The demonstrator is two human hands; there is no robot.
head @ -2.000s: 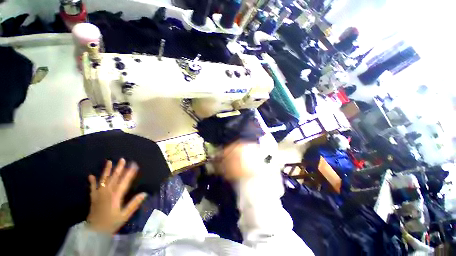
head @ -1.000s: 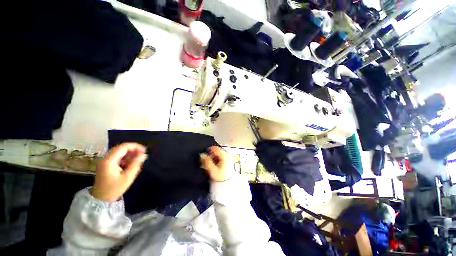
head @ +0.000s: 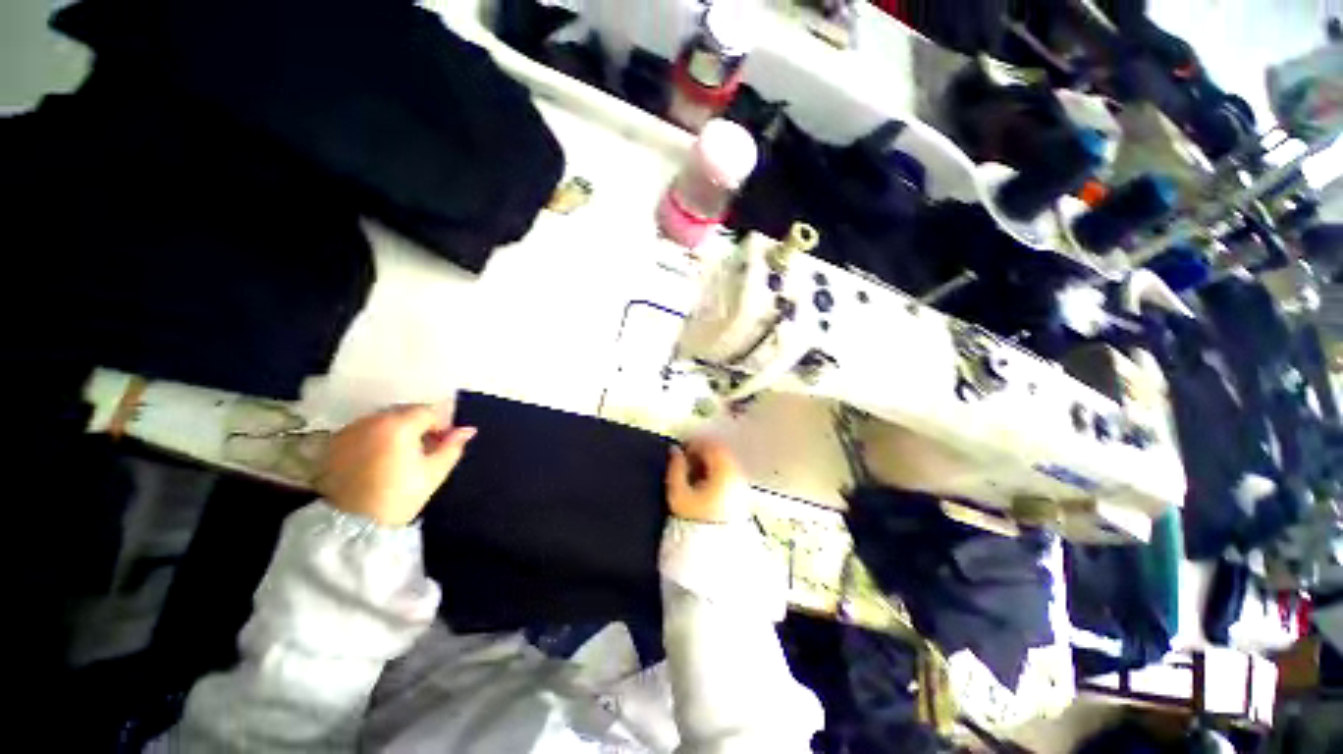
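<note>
A flat black cut panel [head: 552, 516] lies over the table's front edge, between my hands. My left hand [head: 389, 463] grips its upper left corner, with thumb and fingertips together. My right hand [head: 707, 480] pinches its upper right corner, with the fingers curled. The cream-white sewing machine [head: 943, 368] stands just beyond. Its head and presser foot area [head: 710, 386] are above and close to my right hand. The needle itself is too blurred to make out.
A large black cloth heap [head: 280, 133] covers the table's left side. A pink-and-white cylinder [head: 709, 183] and a red can [head: 709, 67] stand behind the machine head. Small dark pieces [head: 957, 575] lie right of the needle. Dark cloth fills the trough behind.
My right hand has come from the small pieces to the panel's right corner. Both hands now pinch the panel's upper corners. The view has swung left, showing more of the black heap.
</note>
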